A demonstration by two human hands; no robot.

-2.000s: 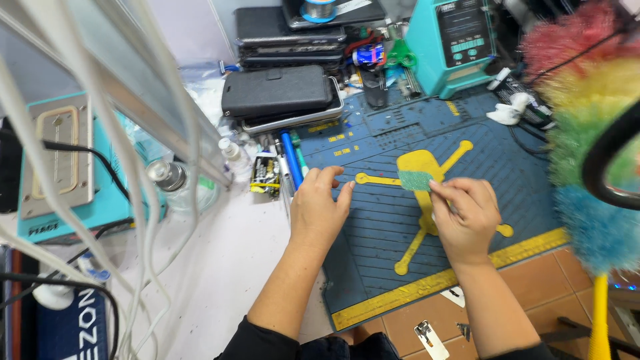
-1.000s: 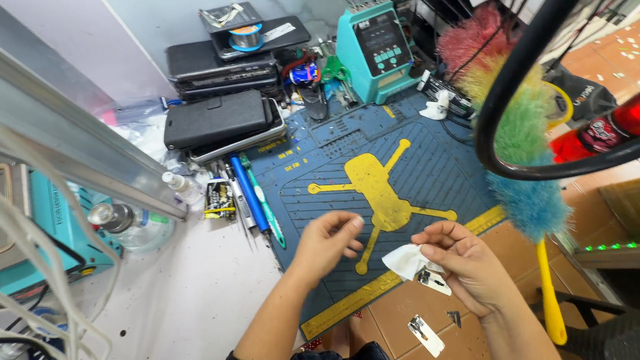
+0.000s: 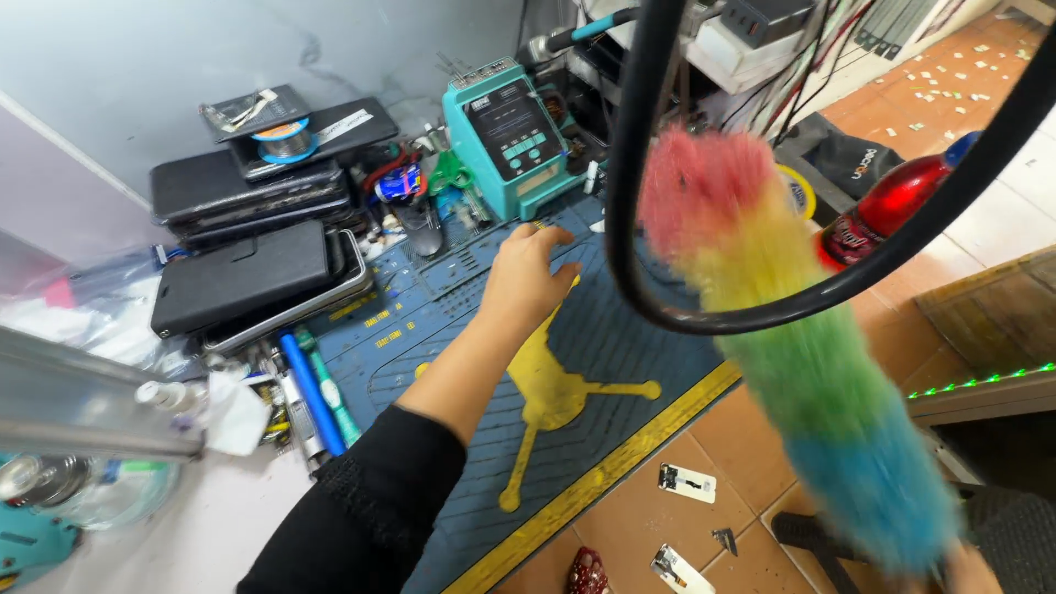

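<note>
My left hand (image 3: pixel 532 268) reaches over the back part of the blue repair mat (image 3: pixel 462 330), thumb and fingers apart, with nothing seen between them. Just past its fingertips is a small white item (image 3: pixel 598 223), mostly hidden by the black cable. Part of the yellow drone-shaped print (image 3: pixel 549 388) shows beside my forearm. At the bottom right corner my right hand (image 3: pixel 969 569), only partly in view, holds the lower end of a rainbow fluffy duster (image 3: pixel 800 330), which is blurred and slants up left. A crumpled white wipe (image 3: pixel 235 412) lies by the small bottle at left.
A thick black cable loop (image 3: pixel 718 322) hangs in front of the duster. Behind the mat stand a teal soldering station (image 3: pixel 511 136), stacked black phone cases (image 3: pixel 247 276) and a solder spool (image 3: pixel 285 142). A blue tool (image 3: pixel 312 392) lies at left; a red bottle (image 3: pixel 899 198) is at right.
The white wipe has left my right hand and lies at the left. My right hand has taken hold of the duster. My left hand has moved to the back of the mat.
</note>
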